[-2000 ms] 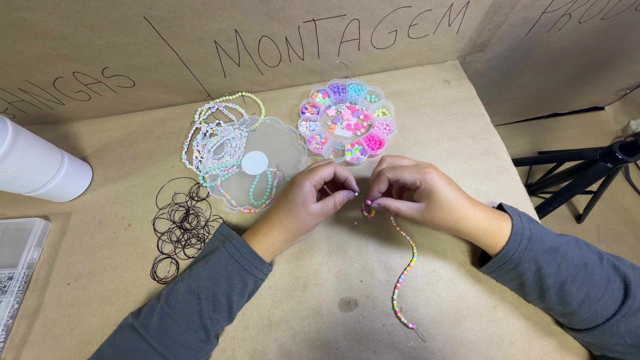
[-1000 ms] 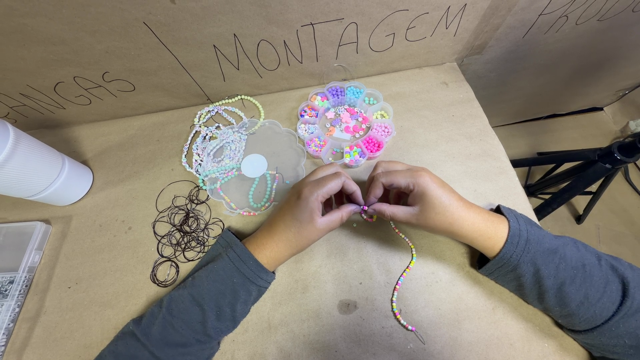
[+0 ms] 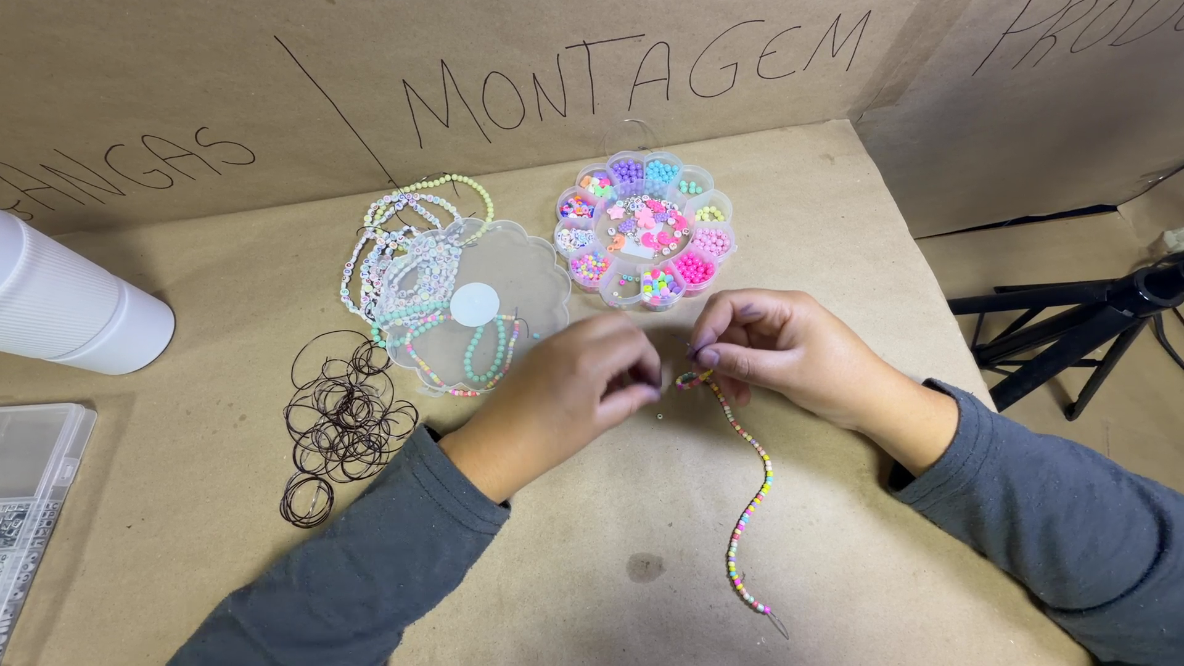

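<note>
A string of small multicoloured beads [image 3: 766, 481] hangs from my right hand [image 3: 786, 356], whose thumb and forefinger pinch its upper end. Below those fingers the strand makes a small loop, then winds down the paper to a bare thread end. My left hand [image 3: 592, 388] is just left of it, fingers curled and blurred; whether anything is between its fingertips I cannot tell. One tiny bead [image 3: 659, 416] lies on the paper between the hands. Behind them stands a flower-shaped clear plastic bead box [image 3: 647, 231] with beads and charms sorted in its compartments.
At the left are a clear scalloped lid [image 3: 536, 268], finished bead strands [image 3: 379, 250], a tangle of dark cord [image 3: 347, 407], a white ribbed bottle [image 3: 74, 296] and a clear plastic case [image 3: 46, 481]. Paper-covered board [image 3: 518, 55] rises behind; a black tripod [image 3: 1073, 324] stands at the right.
My hands were together at the strand's upper end one second ago. Now they are apart, my left hand off to the left, my right still holding the strand.
</note>
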